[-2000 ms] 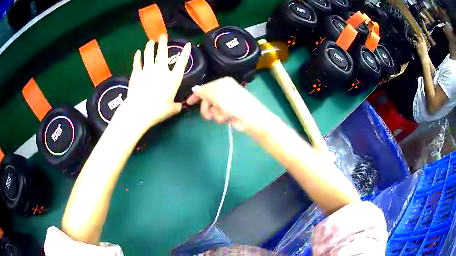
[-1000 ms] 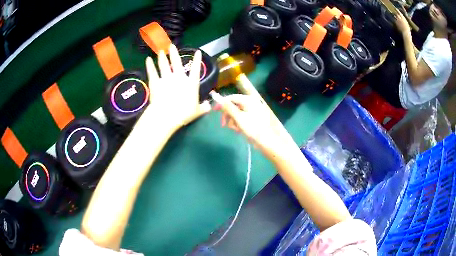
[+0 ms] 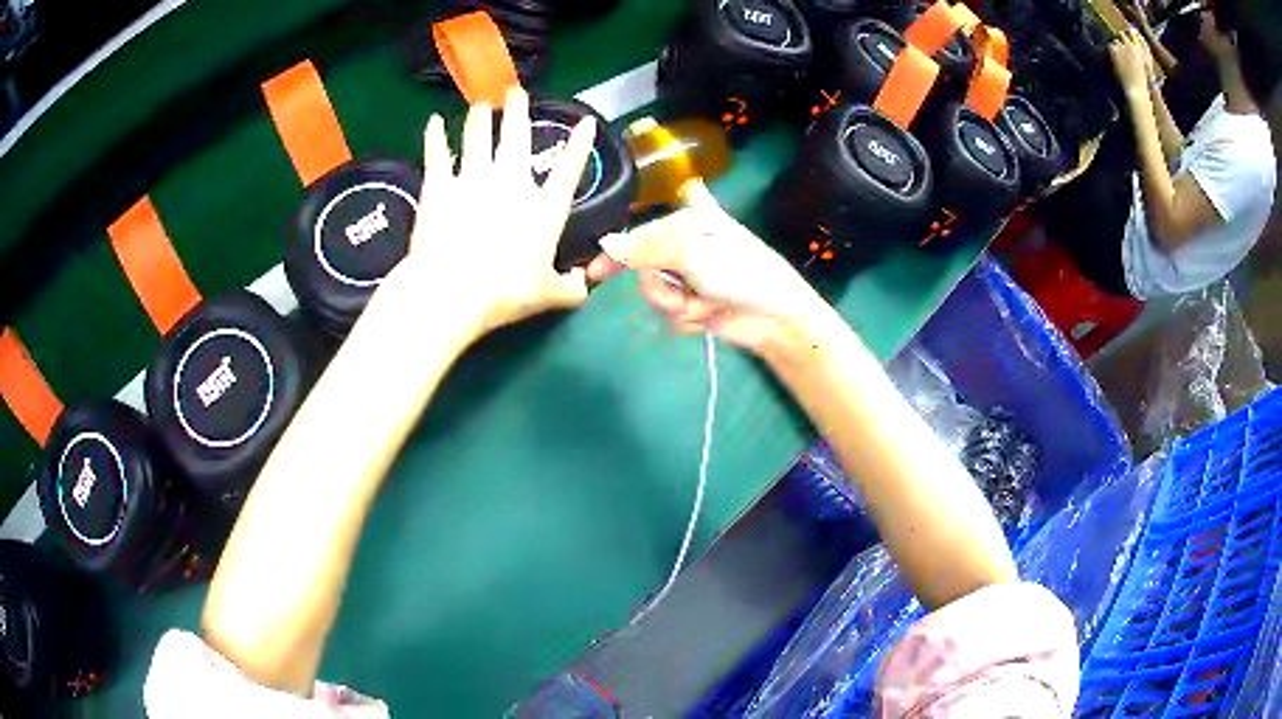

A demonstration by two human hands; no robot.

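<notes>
A black rounded speaker (image 3: 602, 176) with an upright orange strap stands on the green bench. Its light ring shows partly between my fingers. My left hand (image 3: 492, 232) lies over its top with fingers spread, hiding most of the face. My right hand (image 3: 689, 274) pinches the plug end of a thin white cable (image 3: 707, 436) at the speaker's lower side. The plug itself is mostly hidden by my fingertips, so I cannot tell if it is inserted. The cable hangs down to the bench edge.
Several speakers stand in a row at left, one nearby (image 3: 221, 389) with a pale ring. More speakers (image 3: 860, 176) stand at right. A mallet's amber head (image 3: 678, 162) lies behind my right hand. Blue crates (image 3: 1195, 562) with clear liner are at lower right. A person (image 3: 1206, 197) sits at upper right.
The speakers and my hands first shifted in view between the earlier frames. The rings on the left speakers, coloured a second ago, now look pale. My hands stay at the same kind of place on a speaker.
</notes>
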